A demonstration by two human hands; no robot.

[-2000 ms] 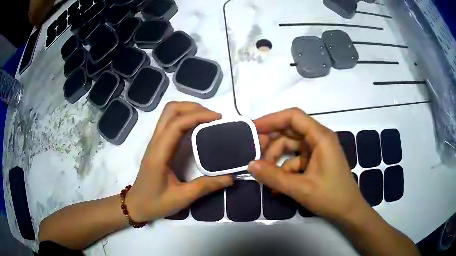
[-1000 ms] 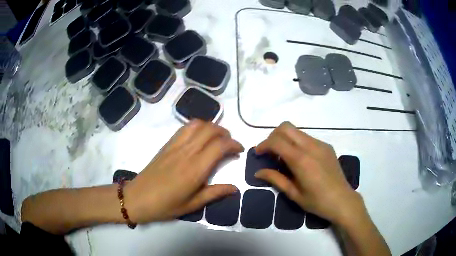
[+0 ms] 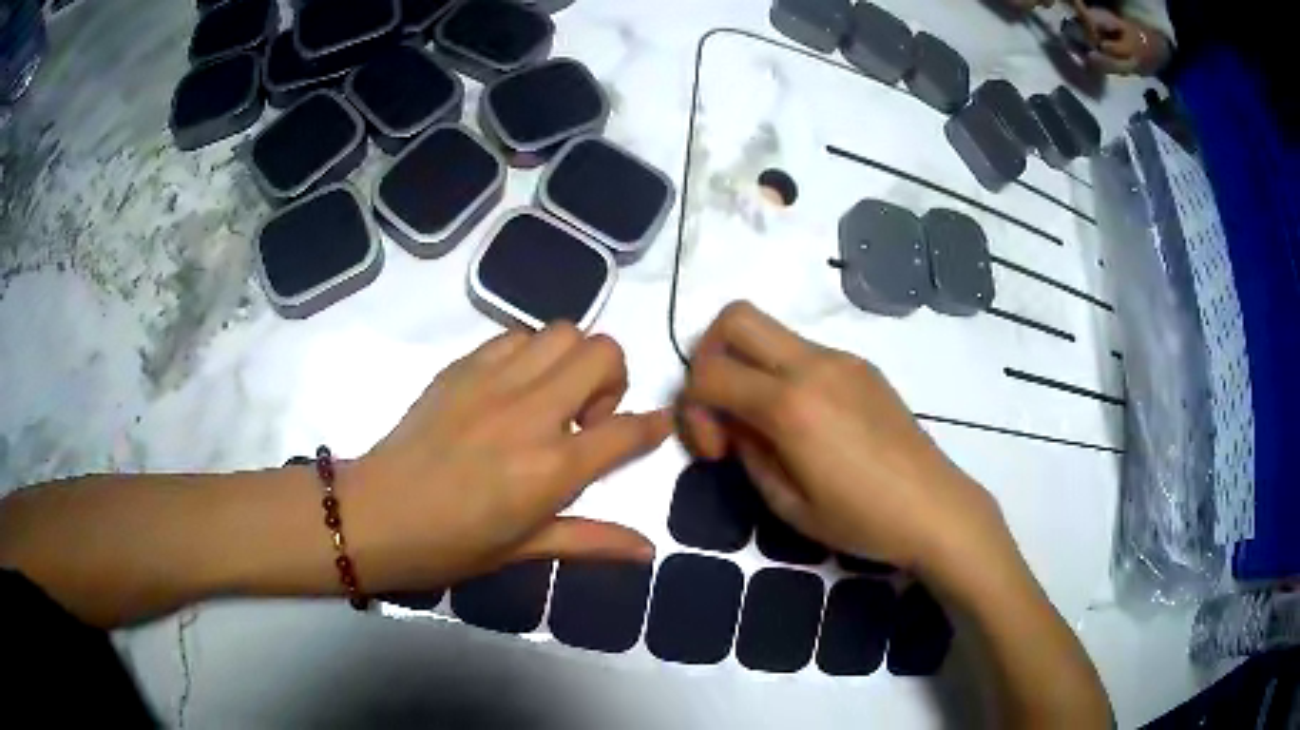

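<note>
Black adhesive pads [image 3: 693, 609] lie in rows on a white backing sheet near me. My left hand [image 3: 492, 464] is over the sheet's left part, palm down, fingers apart, with nothing seen in it. My right hand [image 3: 827, 449] is over the upper row, fingertips bunched beside my left index fingertip. Whether they pinch anything is hidden, and the hand partly covers pads below. A padded housing [image 3: 542, 271], black face in a pale rim, lies just beyond my left fingers. Two plain grey housings [image 3: 884, 257] lie side by side beyond my right hand.
Several padded housings [image 3: 439, 188] are heaped at the upper left. More grey housings [image 3: 880, 40] form a line at the top right. A clear plastic bag [image 3: 1162, 385] lies along the right, beside blue material [image 3: 1262, 314]. Another person's hand [image 3: 1126, 43] is at the top right.
Since two seconds ago, the padded housing has left my hands and lies beside the heap. Since one second ago, my right fingertips have closed together and shifted left. The view has shifted right.
</note>
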